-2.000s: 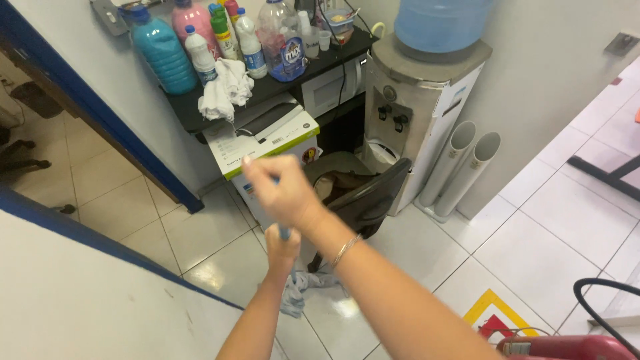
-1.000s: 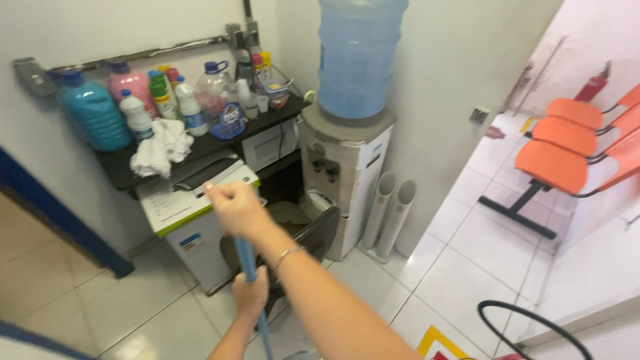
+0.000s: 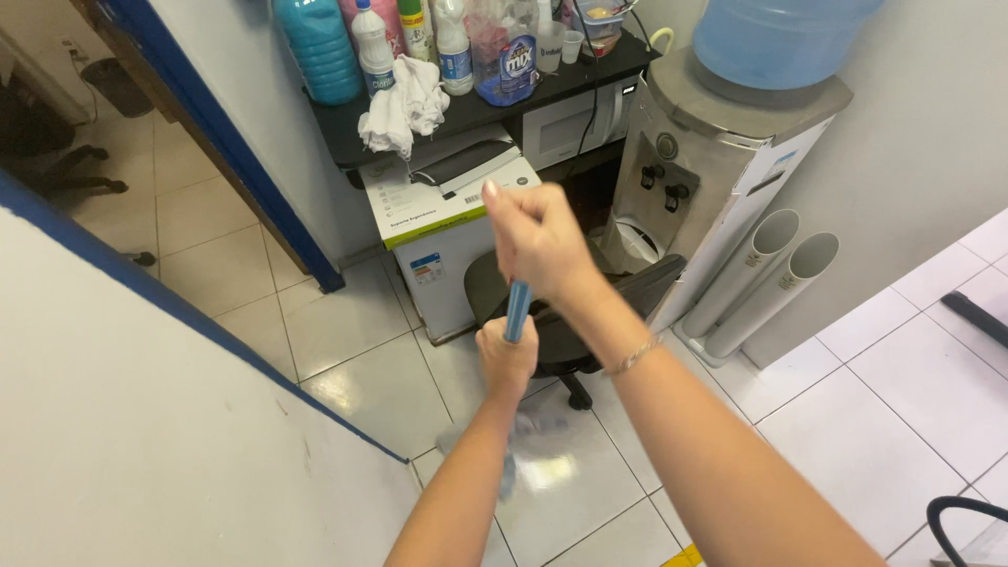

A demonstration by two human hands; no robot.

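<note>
A blue pole handle [image 3: 517, 312] runs between my two hands near the middle of the view. My right hand [image 3: 543, 240] is closed around its upper end, with a bracelet at the wrist. Lower down, my left hand [image 3: 506, 356] grips the same handle. Beneath my left forearm a blurred greyish cloth [image 3: 520, 441] lies on the tiled floor; its join with the handle is hidden. Just beyond my hands is a black swivel chair [image 3: 563, 354], partly covered by them.
A white wall [image 3: 197, 378] and blue door frame [image 3: 315, 252] stand at left. Ahead are a small white fridge [image 3: 441, 291] with a box [image 3: 472, 197], a black shelf [image 3: 339, 134] of cleaning bottles, a microwave [image 3: 571, 118], a water dispenser [image 3: 669, 169] and two grey tubes [image 3: 756, 276].
The view has swung back down and left since one second ago, and the orange chairs are out of sight. Both hands stay on the handle; its lower end is now foreshortened behind them.
</note>
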